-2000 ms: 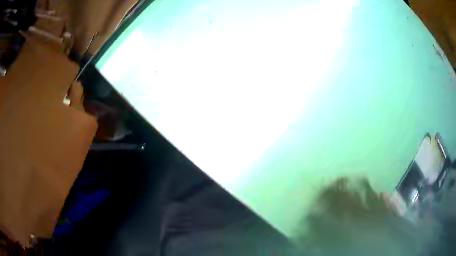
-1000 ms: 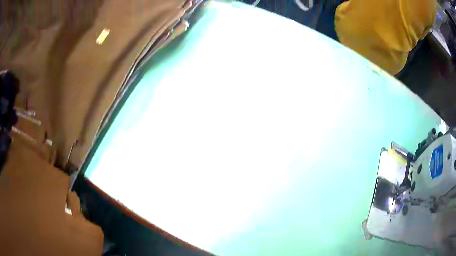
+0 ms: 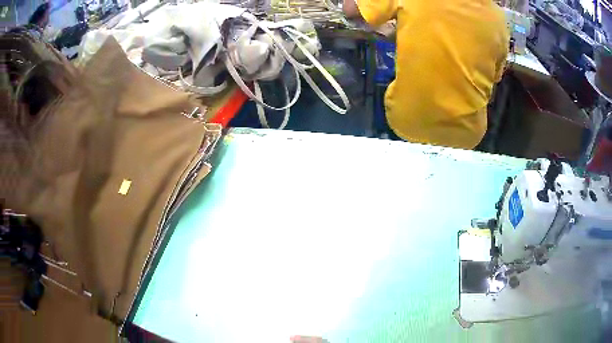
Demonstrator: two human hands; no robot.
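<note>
A sliver of skin, part of one of my hands (image 3: 309,339), shows at the bottom edge, over the table's near side. Which hand it is and whether it holds anything cannot be told. The rest of both hands is out of the picture. The pale green table (image 3: 396,221) shows strong white glare. The white sewing machine (image 3: 537,228) stands at the right with its blue plate facing me. Its lit presser foot area (image 3: 496,285) has no panel under it. A stack of brown panels (image 3: 144,151) lies at the left, layered edges towards the table, a yellow sticker on top.
Pale bag pieces (image 3: 181,40) lie behind at the upper left, their handles (image 3: 335,94) hanging past a red edge (image 3: 231,107). A person in a yellow top (image 3: 446,74) is beyond the table's far edge. A brown box (image 3: 547,110) stands behind the machine. Dark strips hang at the far left.
The view has swung up and levelled, bringing the far side and more of the machine into sight. The blurred shape at the lower right is gone; a bit of hand shows at the bottom centre.
</note>
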